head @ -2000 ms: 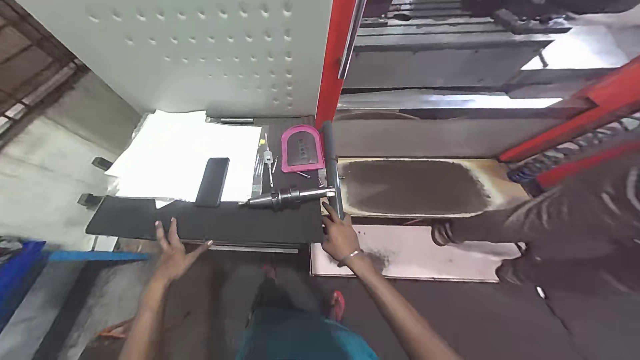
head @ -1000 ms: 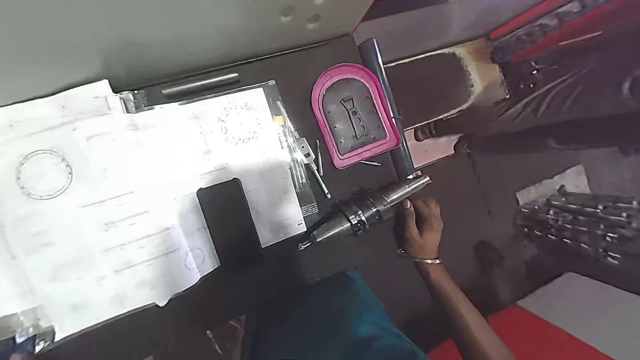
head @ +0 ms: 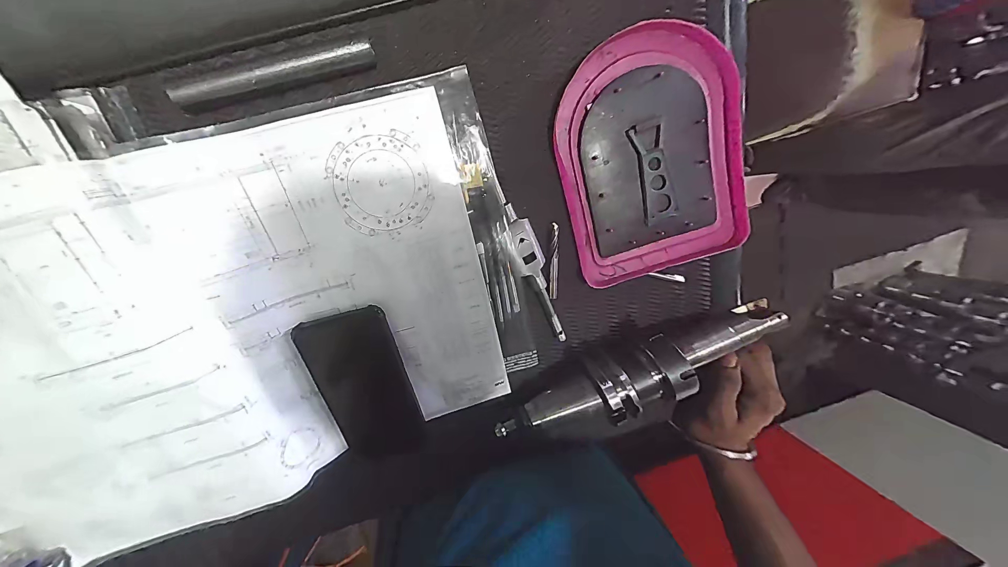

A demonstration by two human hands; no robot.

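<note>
A steel milling tool holder with a long cutter shank [head: 642, 378] lies at a slant on the black ribbed mat, its tapered end to the left. My right hand [head: 736, 398], with a bangle at the wrist, is against the underside of the shank near the cutter end; its fingers are curled and partly hidden, so a grip cannot be made out. My left hand is out of view. Left of the holder a dark smartphone [head: 358, 378] rests on printed technical drawings [head: 189, 283]. Above the holder lie a tap wrench [head: 528, 252] and a drill bit [head: 554, 260].
A pink-rimmed, arch-shaped tray [head: 575, 181] with a dark flat metal part stands at the mat's upper right. A round metal bar [head: 272, 75] lies behind the drawings. Several metal pieces [head: 929, 323] are on the right, beyond the mat's edge.
The view has turned and come much closer to the mat. My left hand, spread near the mat's front edge two seconds ago, is now out of view. My right hand remains beside the shank.
</note>
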